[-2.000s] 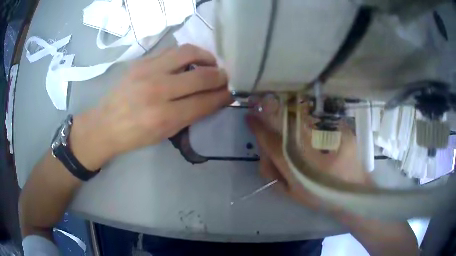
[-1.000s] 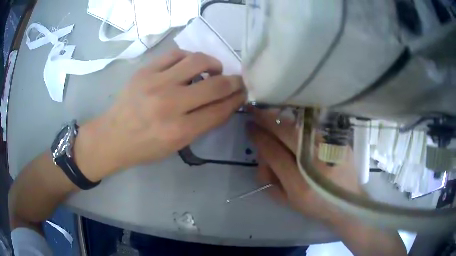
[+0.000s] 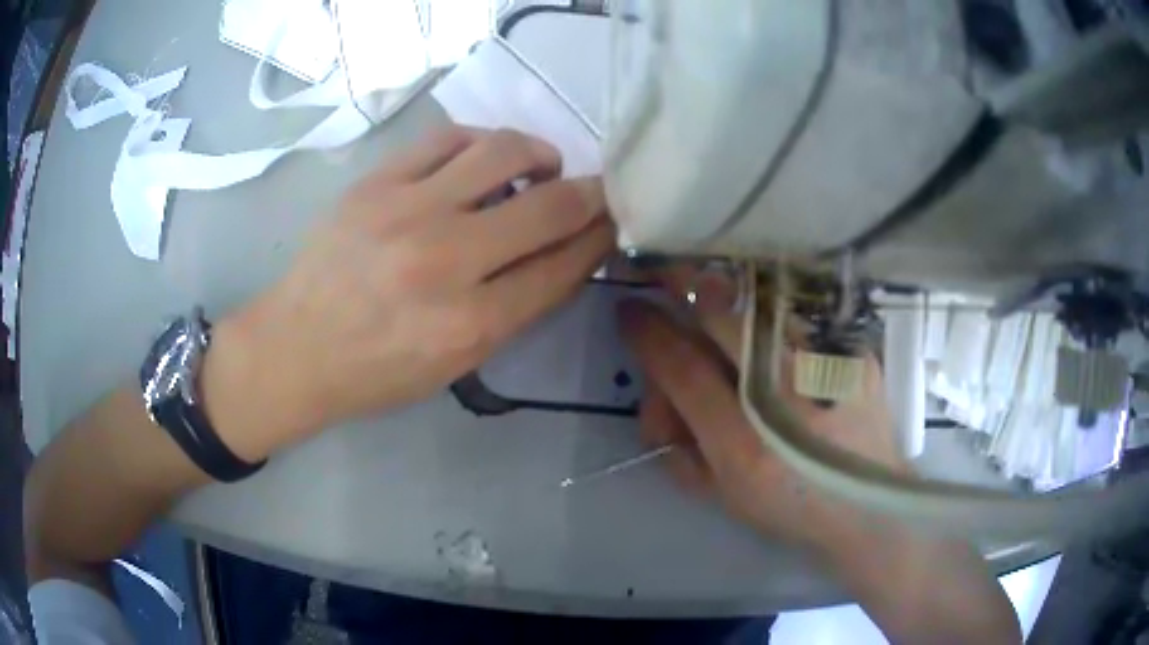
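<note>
A white fabric piece [image 3: 523,103] with a dark line along its edge lies beside the sewing machine head [image 3: 731,126] and runs under my left fingers. My left hand [image 3: 435,258] lies over it, fingertips at the machine's needle area, pressing the piece. My right hand [image 3: 725,416] is right of the needle area, partly hidden by the machine head and pale curved guard [image 3: 806,466]. Its fingertips are near the left ones; whether they hold fabric is hidden. A thin metal pointed tool [image 3: 617,465] sticks out from under my right hand. The needle is hidden.
White pieces with dark lines [image 3: 384,51] lie at the top left, with a looping white tape [image 3: 240,166] beside them. White strips [image 3: 995,378] fan out at the right behind the tension knobs [image 3: 829,376]. A clear scrap [image 3: 466,554] lies near the front edge of the grey table [image 3: 340,504].
Over two seconds the view has shifted, and the machine head sits further right in it. More of the white piece shows above my left hand. Both hands remain close to the needle area.
</note>
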